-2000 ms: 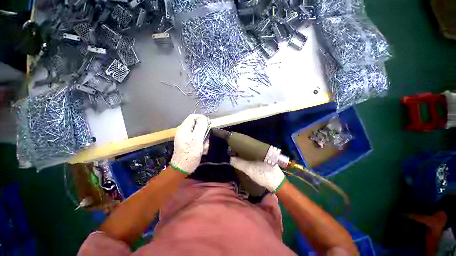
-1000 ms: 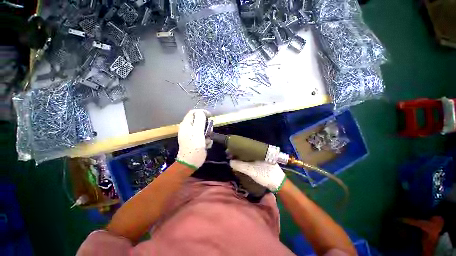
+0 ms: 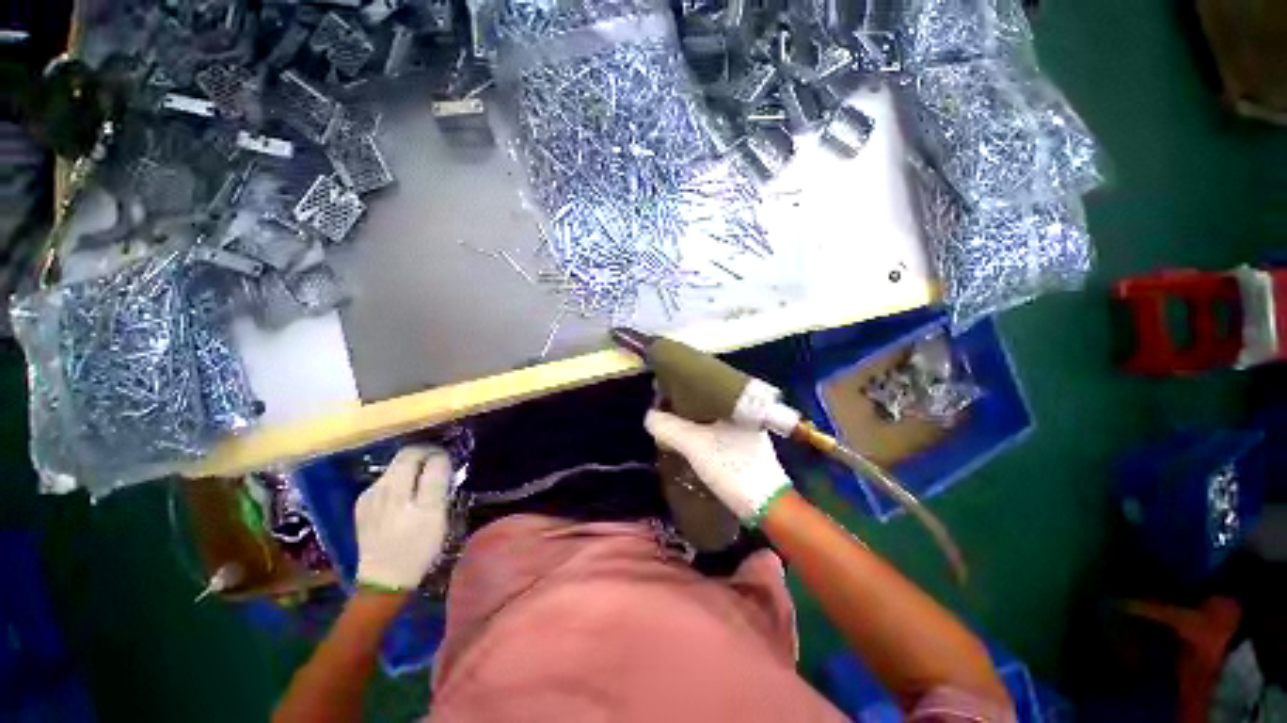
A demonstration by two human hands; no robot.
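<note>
My right hand point(image 3: 723, 459), in a white knitted glove with a green cuff, is shut on the olive-green rivet gun point(image 3: 699, 381). The gun's dark nose points up-left over the table's front edge. My left hand point(image 3: 402, 520), gloved the same way, is over the left blue bin point(image 3: 328, 516). Its fingers point up and partly hide the bin's contents; whether it holds a part cannot be told. Silver blind rivets point(image 3: 614, 212) lie in a loose heap at the table's centre, spilling from an open clear bag.
Dark metal brackets point(image 3: 332, 208) are heaped at the table's back left and back right. Rivet bags lie at the left point(image 3: 134, 360) and right point(image 3: 1002, 170) edges. A right blue bin point(image 3: 1005, 431), small box point(image 3: 226, 530) and red stool point(image 3: 1179, 322) stand beyond the wooden edge point(image 3: 424, 410).
My left hand has moved from the gun's nose down-left to the left bin. The gun is now tilted more steeply, its nose free and nearer the table edge.
</note>
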